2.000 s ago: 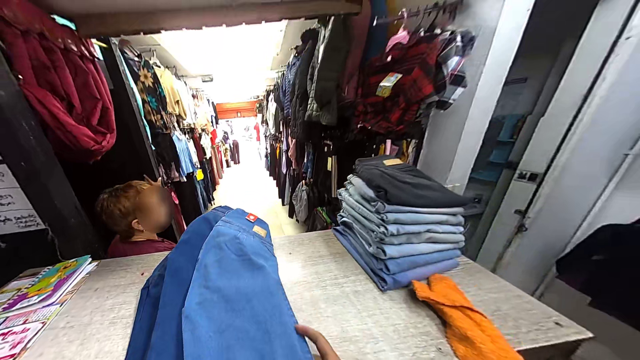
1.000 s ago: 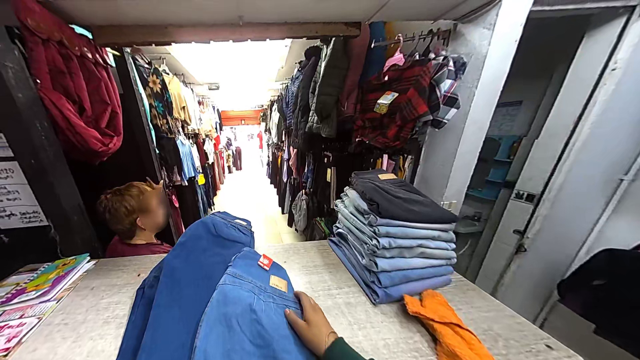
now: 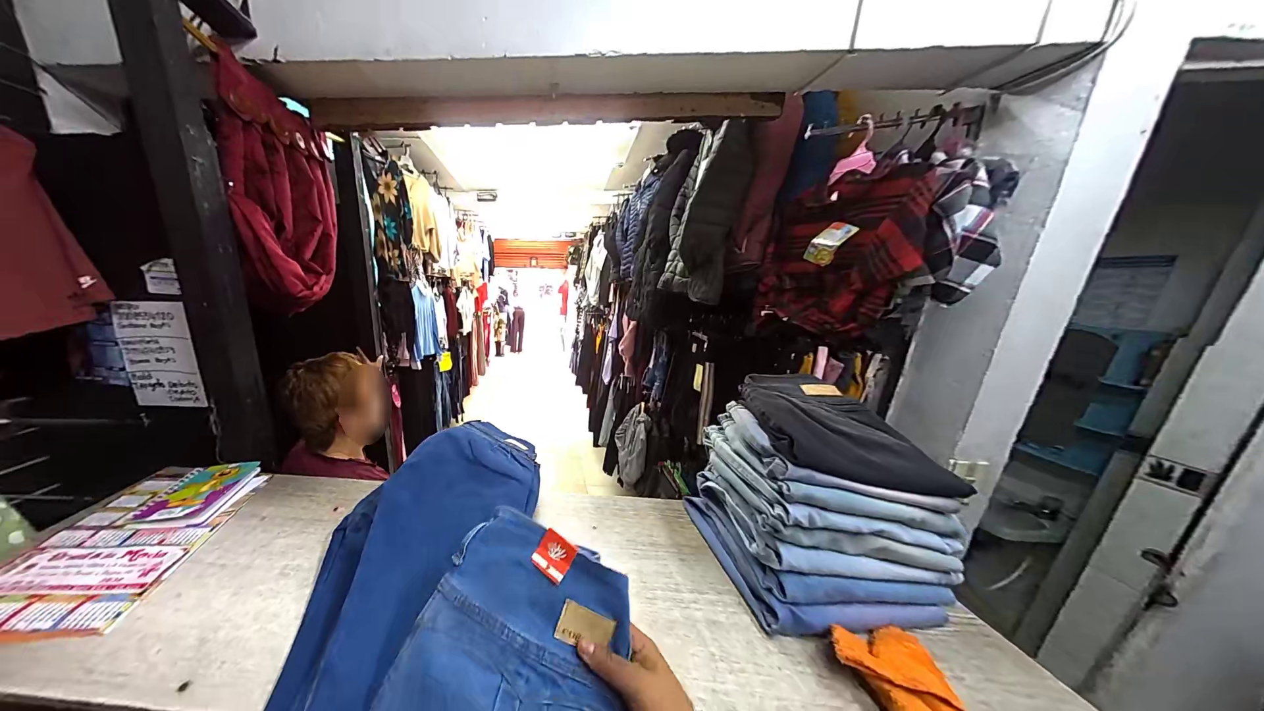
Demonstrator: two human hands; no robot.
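My right hand (image 3: pixel 637 671) grips the waistband of a pair of blue jeans (image 3: pixel 504 632) at the bottom centre, its thumb on the tan patch (image 3: pixel 585 623). A red tag (image 3: pixel 554 556) is fixed to the same waistband. Just left of and partly behind these jeans lies another blue denim garment (image 3: pixel 425 513) on the counter (image 3: pixel 671 602). To the right stands a stack of folded jeans (image 3: pixel 839 553), with a black pair (image 3: pixel 839 425) on top. An orange cloth item (image 3: pixel 897 671) lies in front of the stack. My left hand is out of view.
Booklets and printed sheets (image 3: pixel 118 553) lie on the counter's left end. Beyond the counter's left side is a person (image 3: pixel 331 420). Clothes hang along both sides of an aisle (image 3: pixel 563 395). A white doorframe (image 3: pixel 1047 247) stands at the right.
My right hand has gone from the edge of the front jeans to a grip on their waistband. That waistband, first lying beside the other denim garment, now sits lower and apart from its top. The view has tilted up.
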